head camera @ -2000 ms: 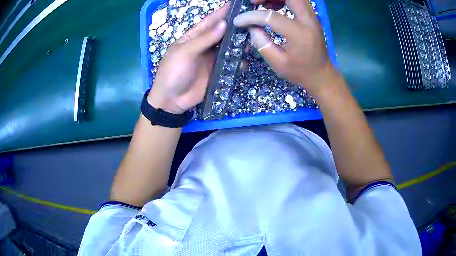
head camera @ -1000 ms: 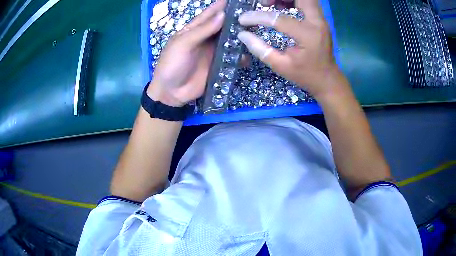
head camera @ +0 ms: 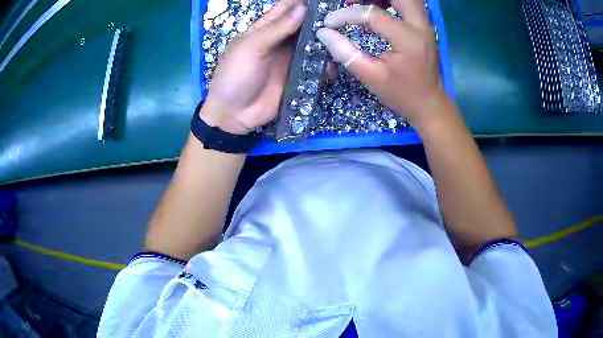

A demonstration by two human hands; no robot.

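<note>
A narrow grey bar (head camera: pixel 291 119) is held slanted over a blue tray (head camera: pixel 344 140) full of small shiny silver parts (head camera: pixel 344 105). A row of round shiny parts sits along the bar's face. My left hand (head camera: pixel 248 82) holds the bar from its left side, with the far end cut off by the top edge. My right hand (head camera: pixel 397 63) has whitish covers on its fingers. Two of its fingertips touch or hover at the bar's right side. Whether they pinch a part cannot be seen.
A thin silver-and-dark strip (head camera: pixel 111 86) lies on the green bench (head camera: pixel 155 72) at the left, with two tiny round parts (head camera: pixel 83 41) beyond it. A block of side-by-side bars (head camera: pixel 562 59) lies at the far right. The bench edge runs in front of my body.
The bar has tilted so its face with the round parts shows more than at first. My right fingers have shifted slightly along it. The whole view has shifted a little.
</note>
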